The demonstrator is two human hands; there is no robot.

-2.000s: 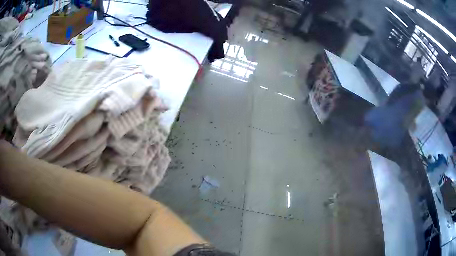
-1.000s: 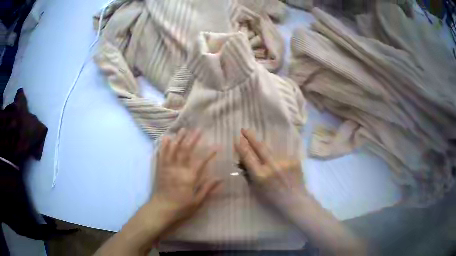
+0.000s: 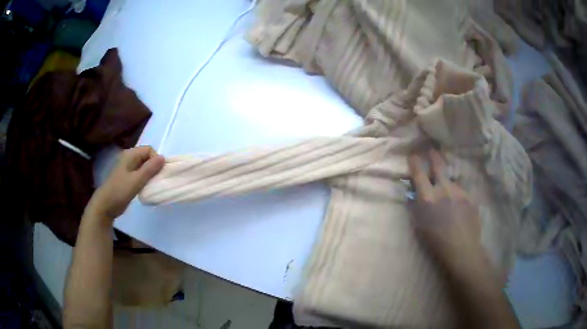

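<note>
A beige ribbed knit top (image 3: 386, 250) lies on the white tabletop, its high collar (image 3: 454, 106) toward the upper right. One sleeve (image 3: 257, 170) is stretched out to the left. My left hand (image 3: 132, 173) grips the cuff end of this sleeve near the table's edge. My right hand (image 3: 441, 199) rests on the top's body below the collar, fingers spread. A small shiny bit, seemingly the thread snips (image 3: 408, 187), shows beside its fingers; the rest is hidden by the palm.
Another beige top (image 3: 360, 51) lies beyond the collar. More beige tops (image 3: 553, 135) lie at the right. A white cord (image 3: 196, 74) runs along the tabletop (image 3: 232, 244). Dark maroon cloth (image 3: 71, 128) lies at the left edge. Grey floor shows below the table.
My left hand has moved from the top's body to the left and taken hold of the sleeve end, which is now stretched out. My right hand is still on the body. The view has shifted left.
</note>
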